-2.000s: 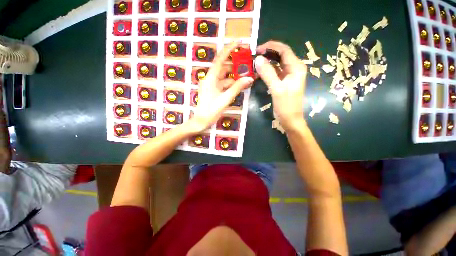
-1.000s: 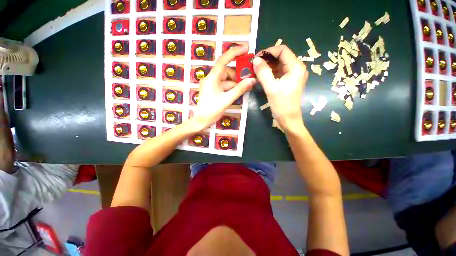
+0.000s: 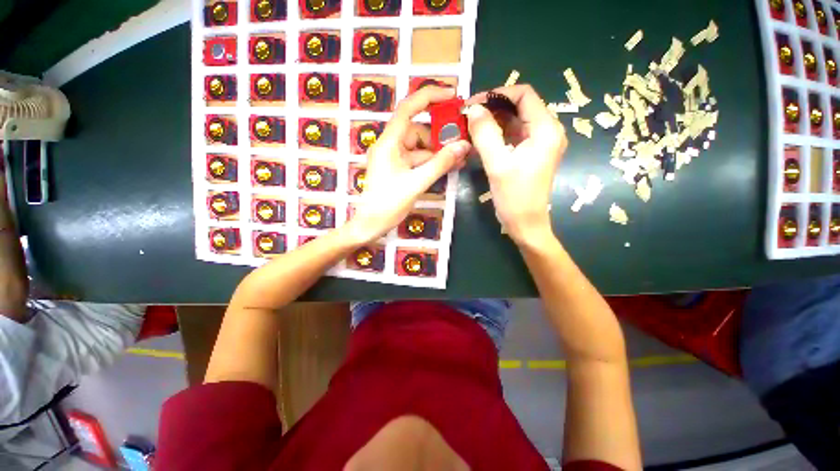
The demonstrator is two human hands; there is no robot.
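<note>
My left hand (image 3: pixel 398 175) holds a red unit (image 3: pixel 448 124) between thumb and fingers, its plain red side with a grey round spot facing up. My right hand (image 3: pixel 525 152) touches the unit's upper right edge with its fingertips and holds a dark ridged piece (image 3: pixel 498 103) under its curled fingers. Both hands are over the right edge of a white parts tray (image 3: pixel 291 147). The tray's pockets hold red-and-black units with gold discs. One upper right pocket is empty and tan. One unit at the upper left (image 3: pixel 220 50) lies plain red side up.
Cream strips (image 3: pixel 663 129) lie scattered with dark pieces to the right of my right hand. Another tray (image 3: pixel 772 184) stands at the far right. A cream fan (image 3: pixel 35 109) and a mobile phone (image 3: pixel 37 172) are at the left. Parts of other people show at both lower sides.
The red unit has shifted and turned slightly in my left hand, and my right fingertips have moved a little at its edge. The person at the right has moved slightly.
</note>
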